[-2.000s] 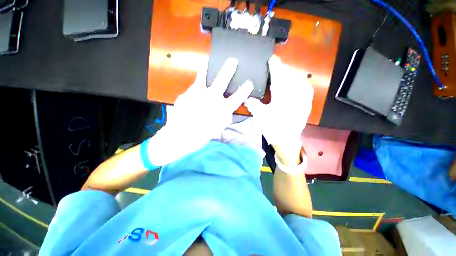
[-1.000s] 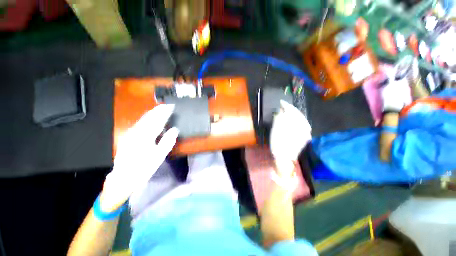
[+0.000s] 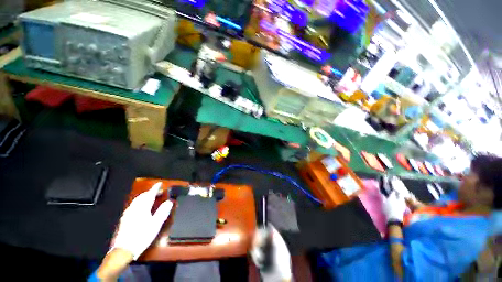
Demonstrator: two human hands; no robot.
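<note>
A dark set-top box (image 3: pixel 194 219) lies on the orange-brown fixture board (image 3: pixel 238 212), its far edge against the black connector block (image 3: pixel 219 194). A small dark and yellowish piece (image 3: pixel 221 222) is at its right side. My left hand (image 3: pixel 138 223), in a white glove, is over the board's left part, fingers apart, fingertips close to the box's left edge. My right hand (image 3: pixel 271 254), also gloved and blurred, is right of the board, closed around a dark, elongated thing that looks like the remote control (image 3: pixel 266 249).
Another box (image 3: pixel 282 212) lies right of the board, and stacked boxes (image 3: pixel 77 184) lie left. A blue cable (image 3: pixel 264 172) runs to the orange control box (image 3: pixel 331 180). An oscilloscope (image 3: pixel 96 44) stands on the rear shelf. A person in blue (image 3: pixel 440 239) is at the right.
The view has tilted up to the shelves and screens. My right hand has come from the right-hand box towards the near edge, now with the dark thing. My left hand is off the box's top.
</note>
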